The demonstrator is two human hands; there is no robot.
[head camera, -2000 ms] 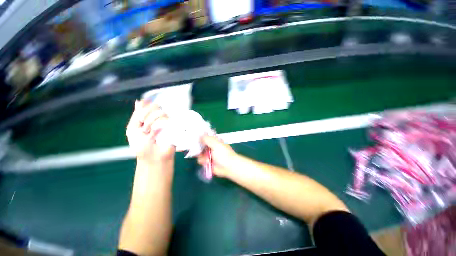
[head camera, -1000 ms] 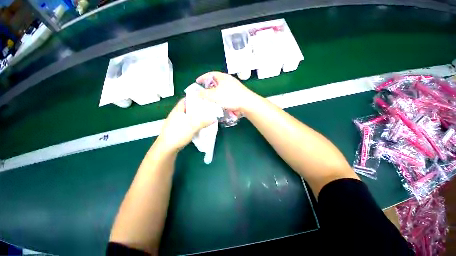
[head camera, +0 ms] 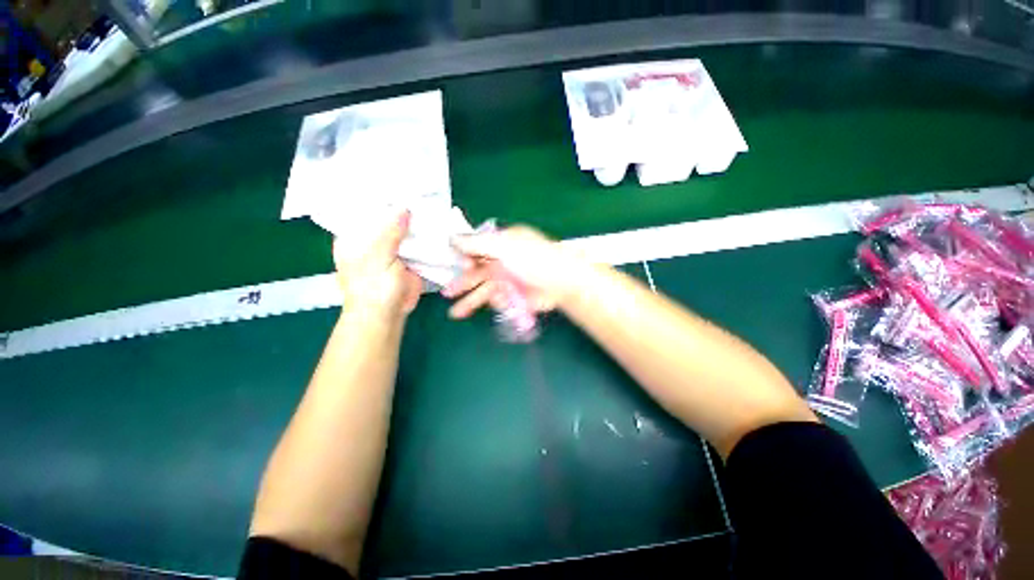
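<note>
My left hand grips a white wrapped part just in front of the left blister tray. My right hand is at the right side of that wrapped part, with a bagged pink part hanging blurred from its palm and fingers. The left tray lies on the conveyor belt, with a grey part in its left cavity; its near edge is partly hidden by the wrapped part and my left hand. The right blister tray on the belt holds a grey part at left and a bagged pink part along the back.
A pile of bagged pink parts lies at the bench's right end, with one bagged part at its left edge. More pink bags show below the bench edge. The white rail runs between green bench and belt.
My hands have moved slightly left and down. The wrapped part, hanging over the bench a second ago, now reaches toward the left tray. Both trays appear farther right in view.
</note>
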